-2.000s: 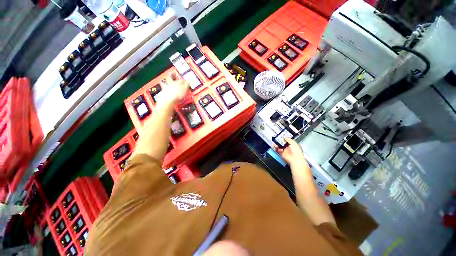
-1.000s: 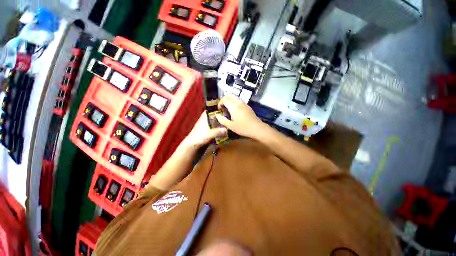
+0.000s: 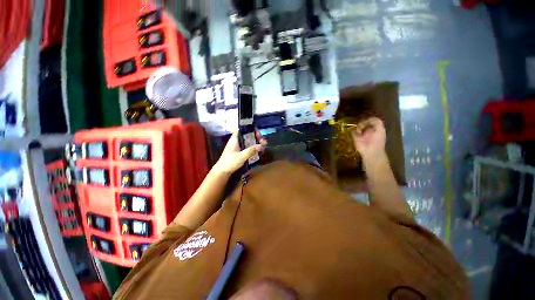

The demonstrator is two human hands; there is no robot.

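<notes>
My left hand (image 3: 234, 155) holds an opened flip phone assembly (image 3: 246, 110) by its lower end, in front of the machine's near edge. The device stands out long, with its dark screen half pointing away from me. My right hand (image 3: 371, 139) is over the open brown scrap box (image 3: 387, 104), fingers curled together. Thin yellow strips (image 3: 346, 140) lie in the box, and one reaches close to my right fingertips; whether the fingers grip it cannot be told.
The machine (image 3: 264, 108) stands ahead, with a device in its right fixture (image 3: 288, 79). A round fan (image 3: 170, 88) is left of it. Red assembly trays (image 3: 176, 158) holding devices are stacked at left, another tray (image 3: 176, 55) behind. Red stool (image 3: 513, 121) at far right.
My view has turned to the right. My right hand has left the device and moved right over the scrap box. My left hand still holds the opened device.
</notes>
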